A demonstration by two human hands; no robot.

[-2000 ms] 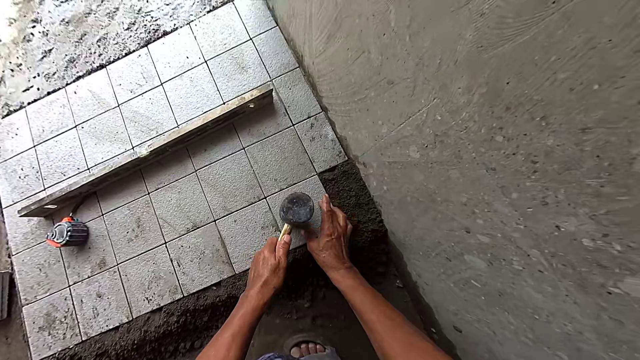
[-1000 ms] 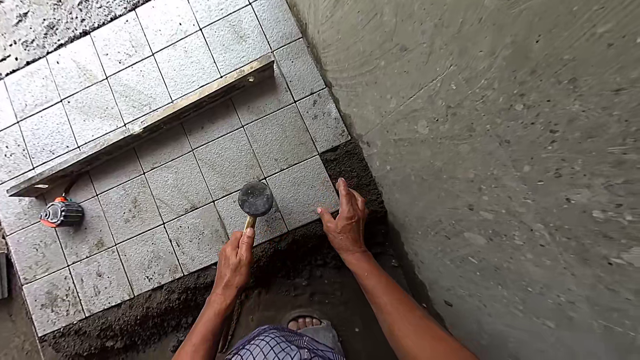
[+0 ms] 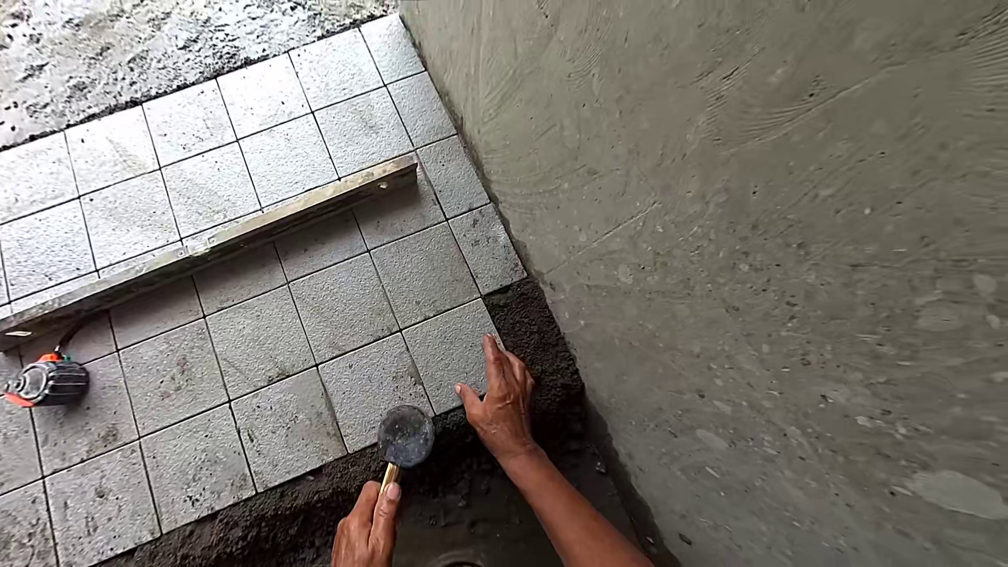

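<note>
My left hand (image 3: 368,524) is closed around the light handle of a mallet with a round black head (image 3: 405,436). The head is at the front edge of the laid tiles, over the corner of a speckled grey tile (image 3: 370,386). My right hand (image 3: 502,402) is beside it, thumb and fingers spread over the near right corner of the end tile (image 3: 453,354). Dark mortar (image 3: 539,331) borders that tile on the right. Whether the right fingertips press on the tile or only hover is hard to tell.
A long metal straightedge (image 3: 220,236) lies across the tiles. An orange and black power tool (image 3: 55,381) with a cord sits at the left. The rough cement wall (image 3: 748,276) rises along the right side. Wet grey mortar (image 3: 118,55) spreads beyond the far tile edge.
The mallet head was over the end tile two seconds ago and is now at the neighbouring tile's near edge. My right hand has moved away from the mallet, to the end tile's right corner.
</note>
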